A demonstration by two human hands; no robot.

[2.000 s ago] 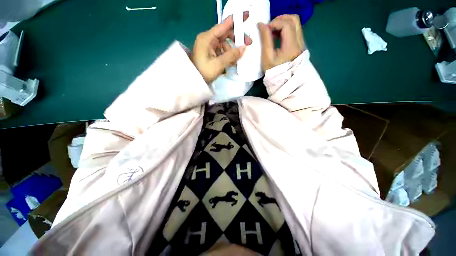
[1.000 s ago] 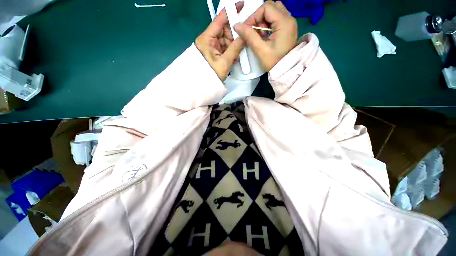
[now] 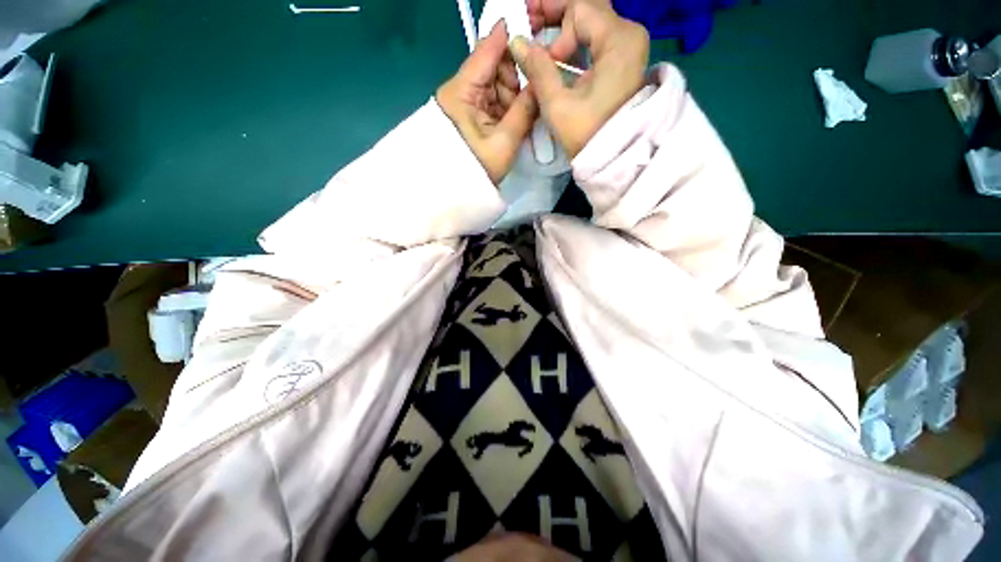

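Observation:
A glossy white camera housing [image 3: 544, 145] stands at the near edge of the green bench, its top cut off by the frame's upper edge. My left hand [image 3: 490, 104] grips it from the left, fingertips on its white front. My right hand [image 3: 598, 68] is at its upper right, thumb and fingers pinched around a thin white cotton swab [image 3: 570, 68]. The swab's tip is hidden by the fingers. My two hands nearly touch over the housing and cover much of it.
A spare swab [image 3: 325, 10] lies at the upper left. A blue cloth [image 3: 672, 18] is behind my right hand. A tissue scrap [image 3: 839, 98] and a translucent bottle [image 3: 907, 60] are at right. White units [image 3: 42, 181] are at left. Cartons [image 3: 895, 288] sit below the bench edge.
Two seconds ago more of the housing showed. My right hand has moved up and left over it, close to my left hand, and the swab in its fingers now shows.

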